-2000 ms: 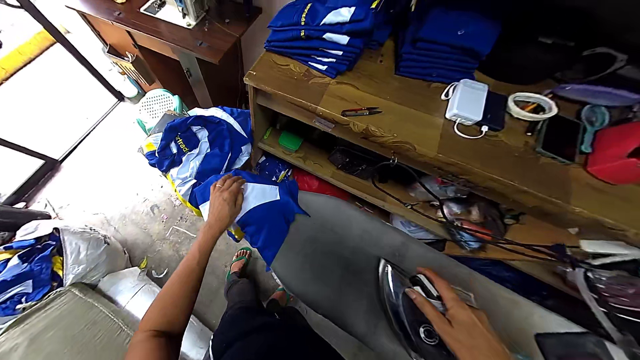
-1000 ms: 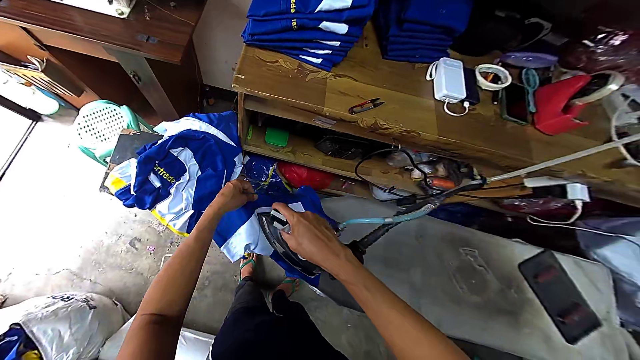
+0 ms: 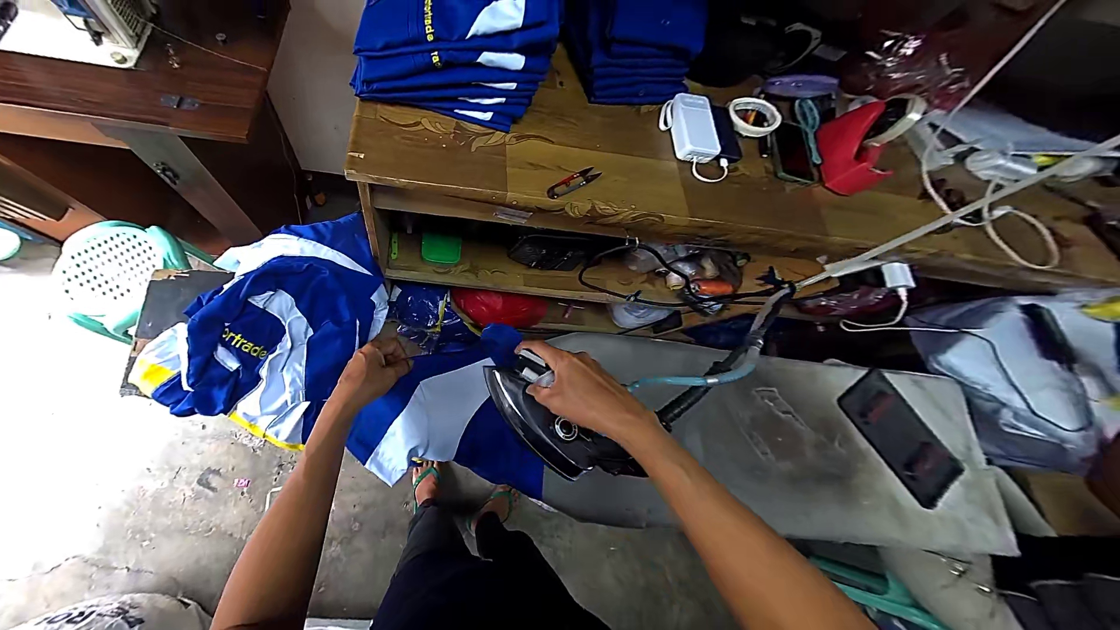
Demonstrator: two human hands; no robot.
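Observation:
My right hand (image 3: 586, 389) grips the handle of a black clothes iron (image 3: 560, 430), which rests over the right part of a blue and white garment (image 3: 446, 407) at the narrow end of a grey ironing board (image 3: 700, 472). At the garment's upper left edge is my left hand (image 3: 374, 372), fingers bent and their tips together; whether cloth is pinched between them cannot be told. Just left of that hand lies a heap of blue, white and yellow garments (image 3: 289, 324) on a dark panel. A hose and cable run from the iron toward the upper right.
Behind the board stands a wooden shelf unit (image 3: 437, 166) bearing folded blue garments (image 3: 455, 61), thread snips (image 3: 573, 183), a white power bank (image 3: 696, 127) and a tape roll (image 3: 754, 116). A dark rectangular pad (image 3: 901, 437) lies on the board. A green stool (image 3: 105, 271) stands at left.
Two seconds ago the iron was on the board well right of the garment; my right hand has carried it left onto the cloth. The view has shifted.

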